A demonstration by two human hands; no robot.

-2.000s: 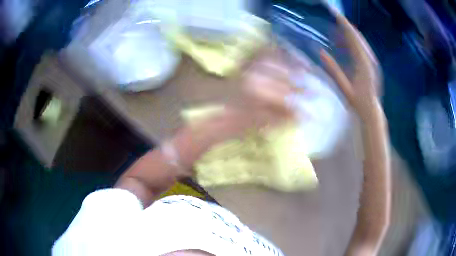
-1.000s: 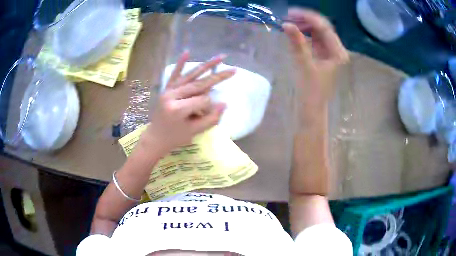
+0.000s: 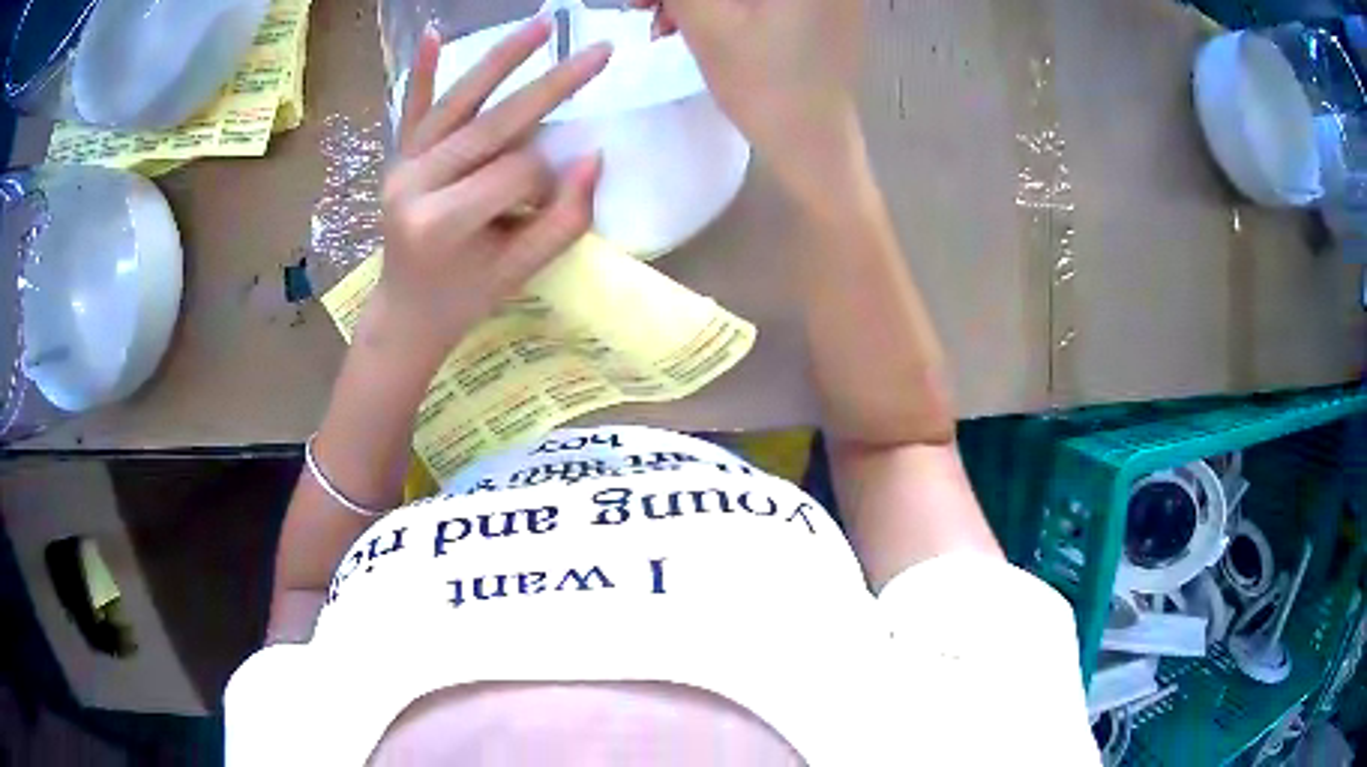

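Note:
A white housing [image 3: 648, 173] stands on the table in front of me, with a dark slot near its top and a clear cover at its far side. My left hand [image 3: 487, 188] is at its left side, fingers spread over it. A yellow label sheet [image 3: 555, 360] with rows of small print hangs from under this palm towards my shirt, seemingly held by the hand. My right hand [image 3: 765, 68] is at the housing's upper right, cut off by the top edge. Its fingertips are near the slot; whether they hold a label cannot be seen.
Two more white housings [image 3: 113, 285] with clear covers are at the left, one over yellow sheets [image 3: 263, 90]. Another housing [image 3: 1259, 120] is at the far right. A green crate [image 3: 1102, 525] with white parts is below right, a cardboard box [image 3: 135, 599] below left.
The view has tilted down, so the table sits higher in the picture. My right hand has come in from the cover's far right side to the housing. My left hand stays by the housing.

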